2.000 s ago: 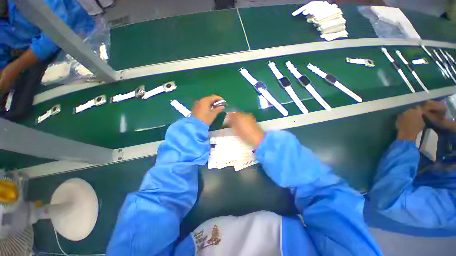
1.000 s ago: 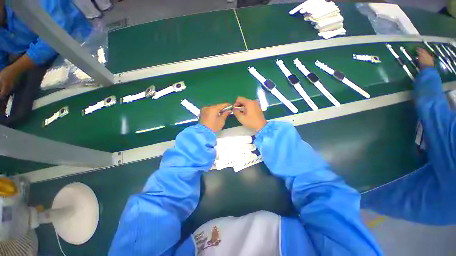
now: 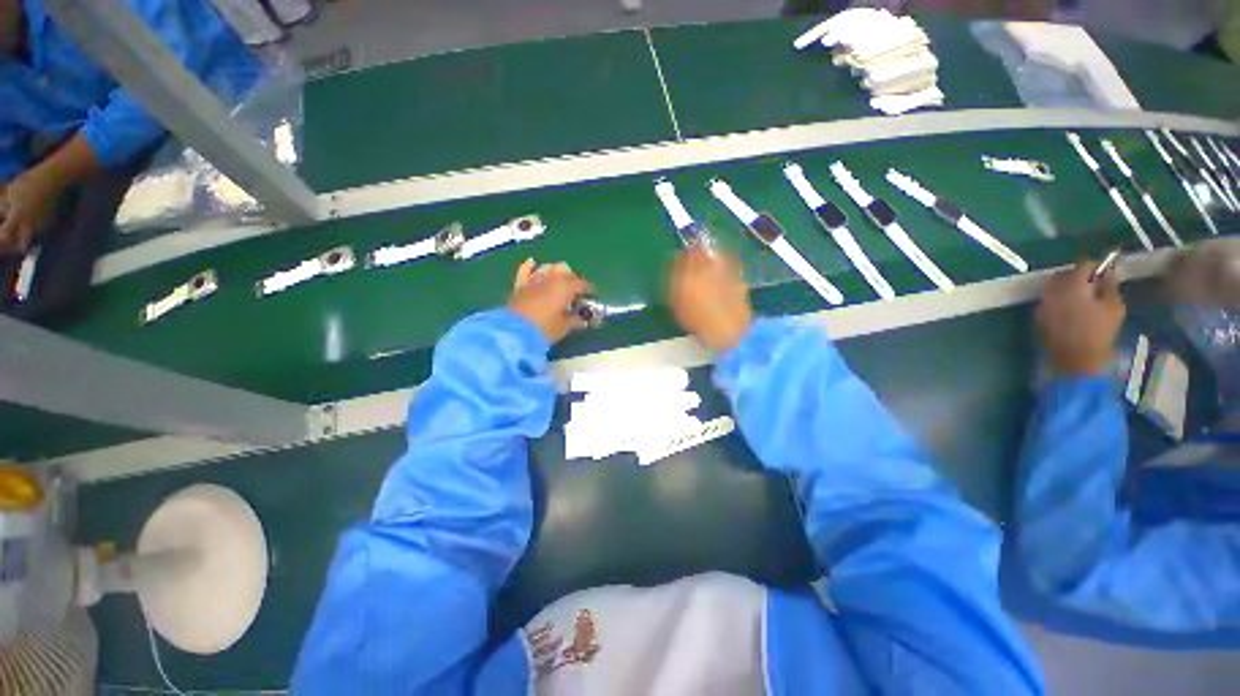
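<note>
My left hand (image 3: 549,301) is over the belt and holds a part-assembled smartwatch (image 3: 588,310) by its fingertips. The round back of its head shows, with a thin white piece pointing right. My right hand (image 3: 710,292) is blurred, farther right over the belt, on another watch (image 3: 691,231). That watch's upper white strap and head show; its lower part is hidden under the fingers. A pile of loose white straps (image 3: 628,412) lies on the near bench edge below my hands.
Several part-assembled watches (image 3: 306,271) lie on the belt (image 3: 449,302) at left; finished watches (image 3: 832,215) lie slantwise at right. A fan (image 3: 204,568) and grey post (image 3: 177,102) are at left. A neighbour's hand (image 3: 1082,320) is at right. Another strap pile (image 3: 884,57) lies across.
My hands were together on a watch and are now apart. The right moved right to a watch beside the finished ones. The left holds a watch; the white strap beside it has left the belt.
</note>
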